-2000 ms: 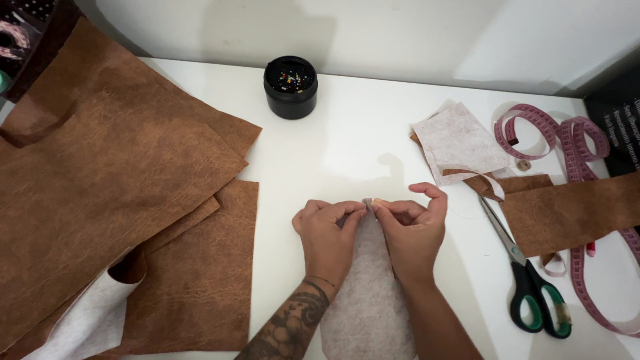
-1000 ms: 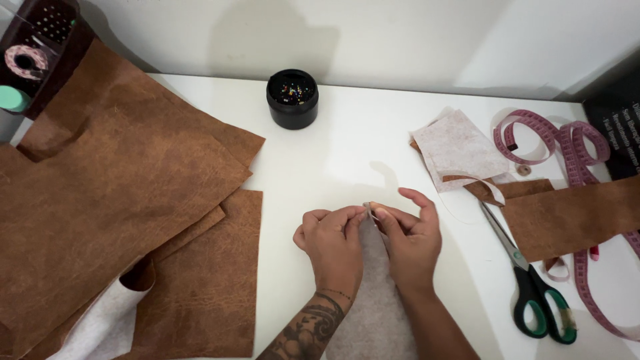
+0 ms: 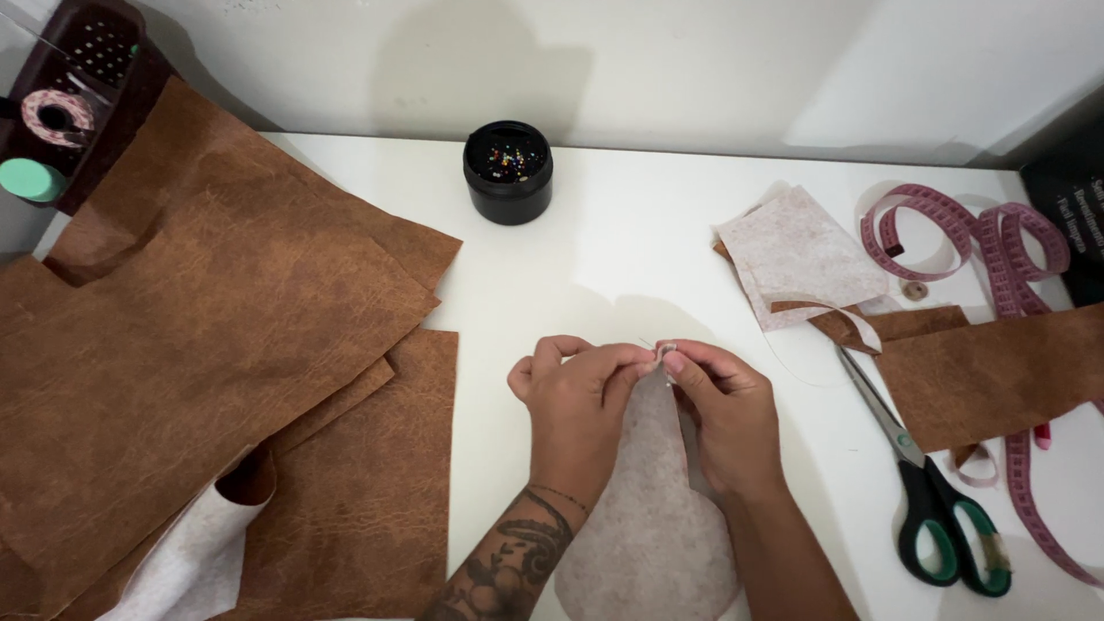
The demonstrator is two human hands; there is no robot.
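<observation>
My left hand (image 3: 580, 405) pinches the narrow top end of a piece of faux leather (image 3: 649, 509), whose pale fabric backing faces up. Opposite it, my right hand (image 3: 731, 414) grips the same end between thumb and fingers, close to the left fingertips. The edge is folded over there, and a thin pin or needle seems to stick out by the fingers. A black jar (image 3: 509, 194) of pins with coloured heads stands beyond my hands. To the right lie scissors (image 3: 918, 466) with black and green handles, blades closed.
Large brown faux leather sheets (image 3: 216, 285) overlap on the left. A dark basket (image 3: 121, 95) holds a tape roll (image 3: 57, 117). At the right are pale-backed pieces (image 3: 798, 250), a brown strip (image 3: 1000, 371), a button (image 3: 914, 290) and a pink measuring tape (image 3: 1018, 466). A wall (image 3: 690, 78) bounds the table behind.
Both hands keep hold of the piece's end at nearly the same spot. The fingers have shifted slightly, and the right index finger, raised before, is now bent down onto the edge.
</observation>
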